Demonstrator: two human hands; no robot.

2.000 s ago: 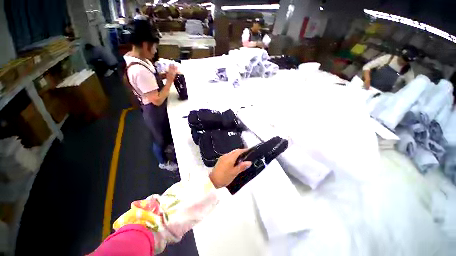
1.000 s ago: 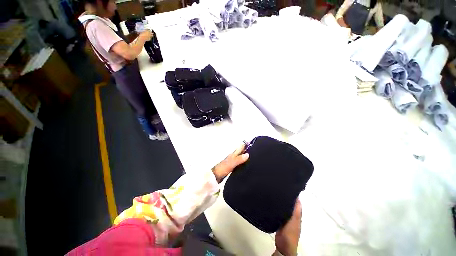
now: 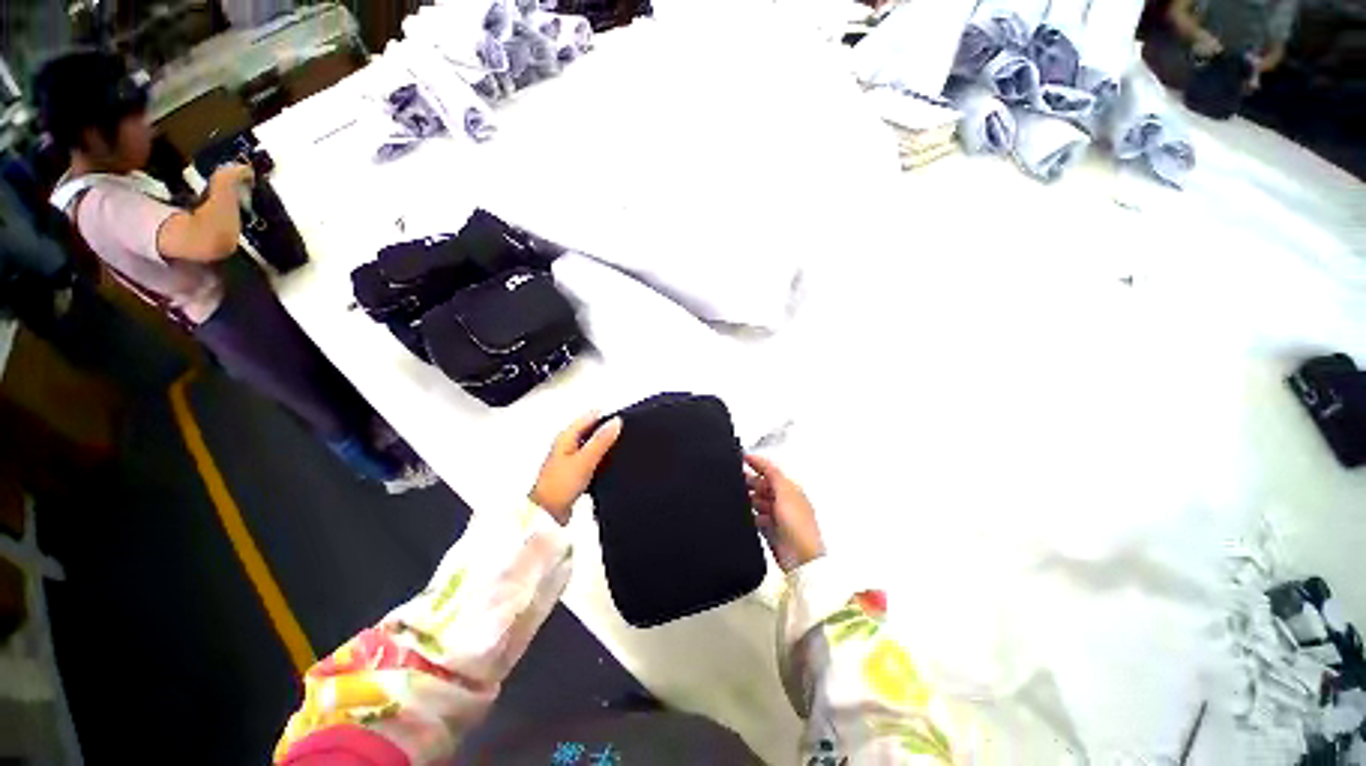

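Observation:
A small black bag with rounded corners is held upright above the near edge of the white table, a plain black face towards me. My left hand grips its upper left edge, thumb on the face. My right hand holds its right edge, with its fingers partly hidden beside the bag. The far side of the bag is hidden. Several stacked black bags with silver glints and a small white logo lie further off on the table.
White sheeting lies past the stack. Rolled paper is heaped at the back. A single black bag lies far right, above small white and black pieces. A person stands left, handling a black bag; another is at top right.
The held bag has turned more upright, and my right hand has moved from its lower corner to its right edge. The view has shifted right, bringing the single bag and small pieces in.

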